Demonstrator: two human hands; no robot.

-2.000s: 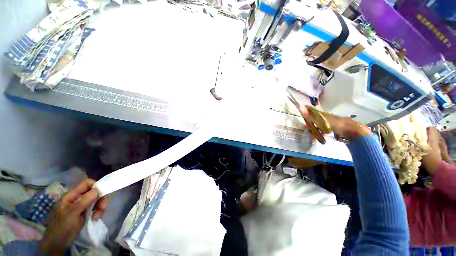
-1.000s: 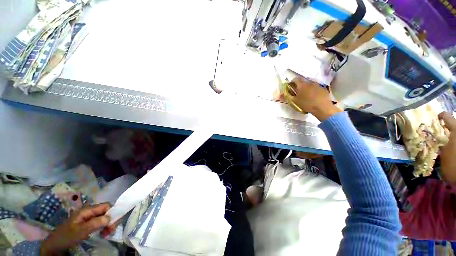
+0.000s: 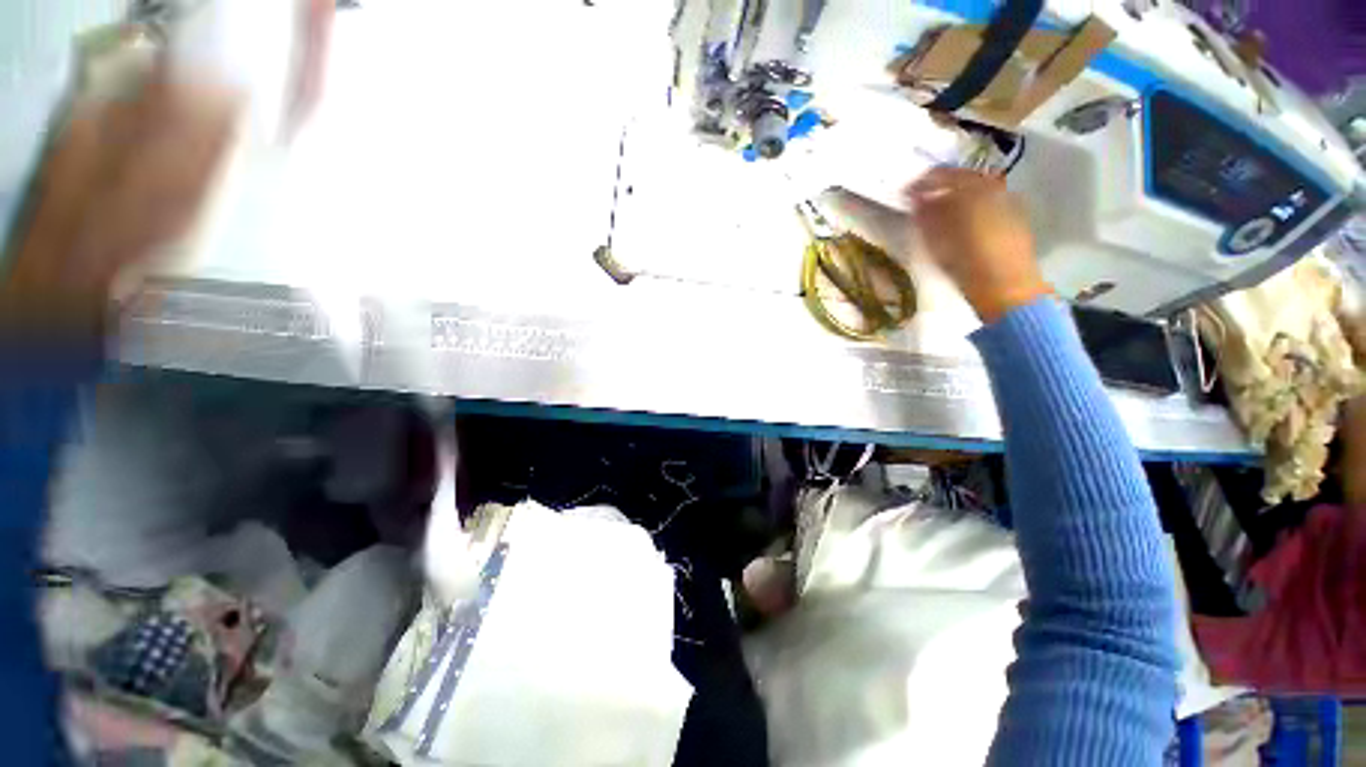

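The yellow-handled shears (image 3: 858, 282) lie on the white table below the needle area, out of my hands. My right hand (image 3: 971, 225) is just right of the shears, fingers curled; whether it holds anything small cannot be told. My left hand (image 3: 132, 188) is strongly blurred at the upper left, over the table, with blurred white fabric (image 3: 247, 53) at its fingers. A faint blurred white strip (image 3: 445, 517) hangs below the table edge. The cut stack (image 3: 577, 629), white with blue dotted edges, rests on my lap.
The sewing machine (image 3: 1094, 195) stands at the right. A phone-like dark slab (image 3: 1127, 348) and cream ruffled fabric (image 3: 1285, 367) are at the table's right end. A white bundle (image 3: 899, 629) and patchwork heap (image 3: 165, 659) flank the lap stack. Another person's red sleeve (image 3: 1288, 607) is at the right.
My right hand has let go of the shears and moved slightly right. My left hand has moved from the lower left up over the table; the white strip no longer stretches from it to the table.
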